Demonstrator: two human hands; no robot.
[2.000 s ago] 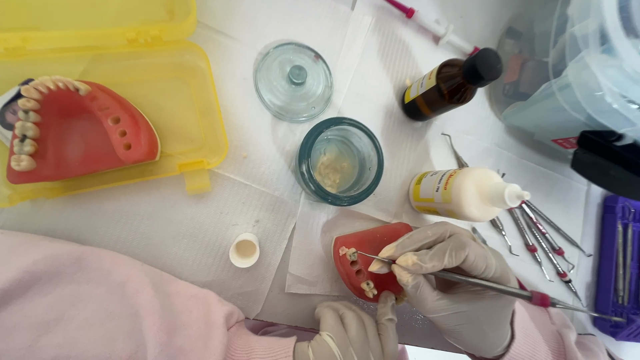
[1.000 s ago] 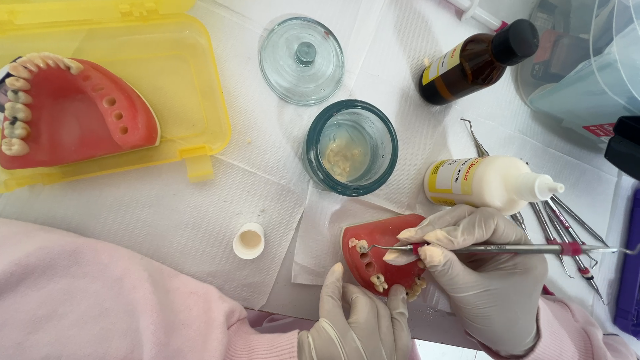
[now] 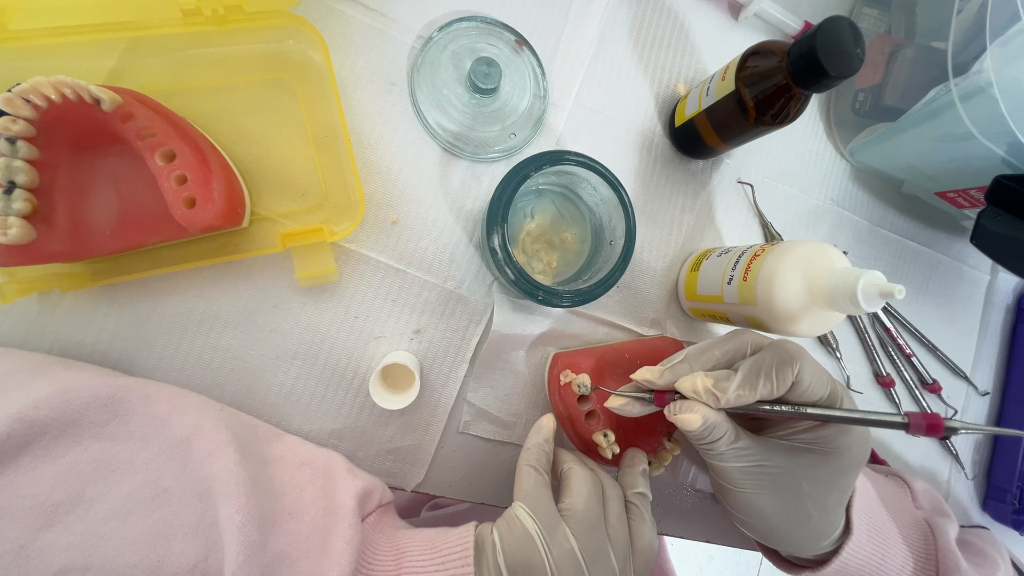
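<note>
Between my gloved hands lies a red dental practice model (image 3: pixel 624 368) with a few teeth and several empty sockets. My right hand (image 3: pixel 768 432) grips a double-ended metal dental instrument (image 3: pixel 808 413) with magenta rings; its thin tip is at a molar (image 3: pixel 582 385) beside the sockets. My left hand (image 3: pixel 580 504) steadies the model's lower edge with its fingertips, near another tooth (image 3: pixel 606 442). Above the model stands a glass jar (image 3: pixel 560 228) with a pale, lumpy mix in it. Both gloves have cream-coloured residue on the fingertips, most plainly the right one.
A glass lid (image 3: pixel 478 88), a brown bottle (image 3: pixel 760 88) and a white dropper bottle (image 3: pixel 768 288) lie around the jar. A small white cap (image 3: pixel 394 380) is at left. A yellow case (image 3: pixel 320 160) holds a larger dental model (image 3: pixel 104 176). Metal instruments (image 3: pixel 904 360) and a clear container (image 3: pixel 920 152) are at right.
My left fingers have shifted along the model's edge, the index finger now beside its left side. The instrument in my right hand stays near the same molar. The view has moved somewhat closer.
</note>
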